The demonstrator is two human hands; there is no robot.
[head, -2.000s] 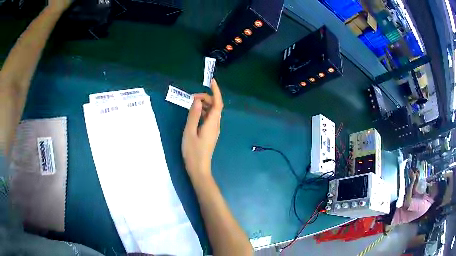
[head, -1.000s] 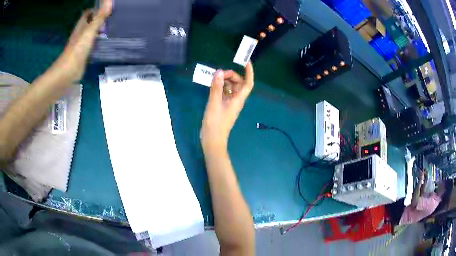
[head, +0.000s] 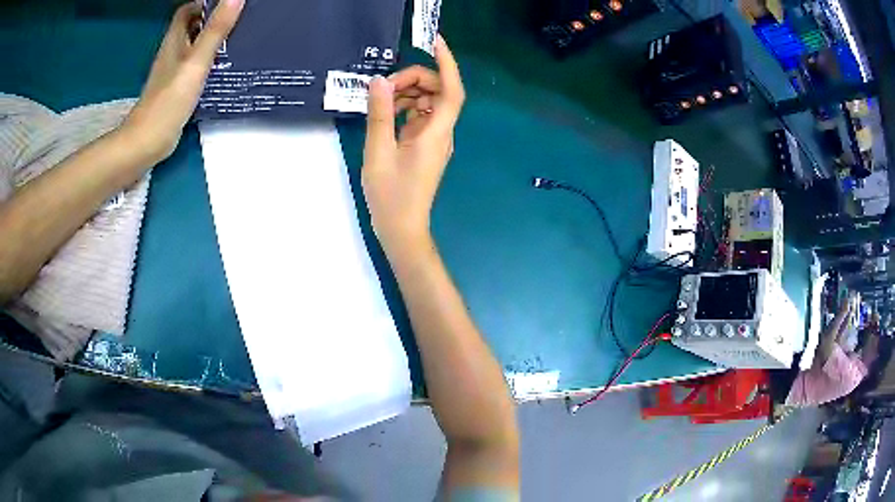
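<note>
A black retail box (head: 294,49) with white print lies over the far end of the white label sheets (head: 304,265). My left hand (head: 182,83) grips the box at its left side. My right hand (head: 412,137) has its thumb on a barcode label (head: 347,92) at the box's near right corner; whether the label is fully stuck down cannot be told. A second barcode label (head: 427,24) is on my right index fingertip, beside the box and cut by the top edge.
A ribbed beige-pink cloth (head: 83,235) lies at left. Black boxes (head: 695,69) stand at the far right. A black cable (head: 589,201), a white instrument (head: 674,201), an oscilloscope (head: 731,304), a power supply (head: 754,230) and red-black leads (head: 628,365) are at right. A person (head: 829,368) is beyond.
My left hand has brought the black box in over the label sheets. My right hand has moved to the box, and one label now lies against its corner. The view has shifted.
</note>
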